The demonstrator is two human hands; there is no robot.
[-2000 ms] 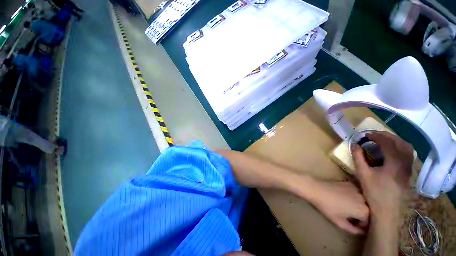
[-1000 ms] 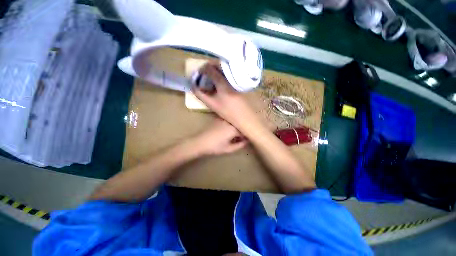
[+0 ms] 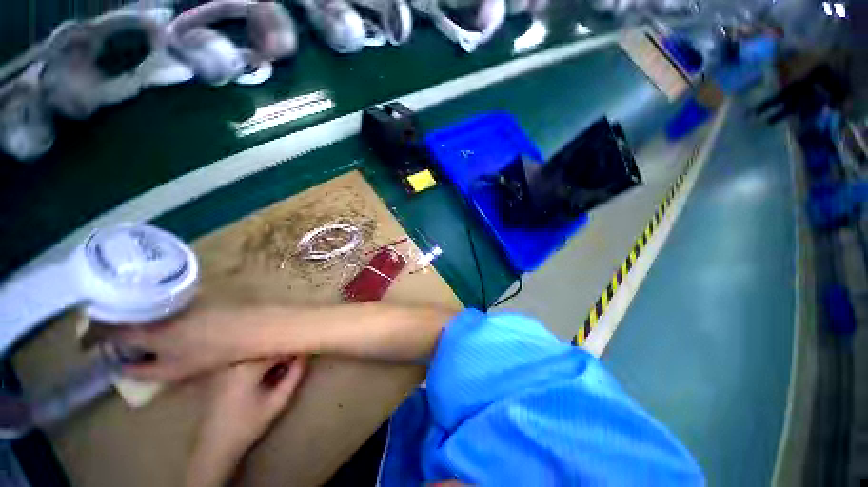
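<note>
The white headphone set (image 3: 141, 271) lies at the left, blurred, its closed cup upwards and its headband cut off by the left edge. My right hand (image 3: 176, 344) reaches across from the right, its fingers closed around the open ear cup beside the closed one; they hide most of that cup and any small part in it. A cream holding block (image 3: 138, 391) shows under it. My left hand (image 3: 249, 395) is curled beside my right wrist, with a dark gap between thumb and fingers; whether it holds anything is unclear.
On the cardboard sheet (image 3: 333, 404) are a white wire coil (image 3: 329, 242) and a red wire bundle (image 3: 375, 275). Beyond are a black stand with yellow sponge (image 3: 420, 181) and a blue tray (image 3: 495, 133) with a black box (image 3: 595, 171). Blurred headphones (image 3: 224, 43) line the back.
The view has swung right, so the headphones and hands now show at the left and the stacked trays have left the picture. My right hand stays at the open cup.
</note>
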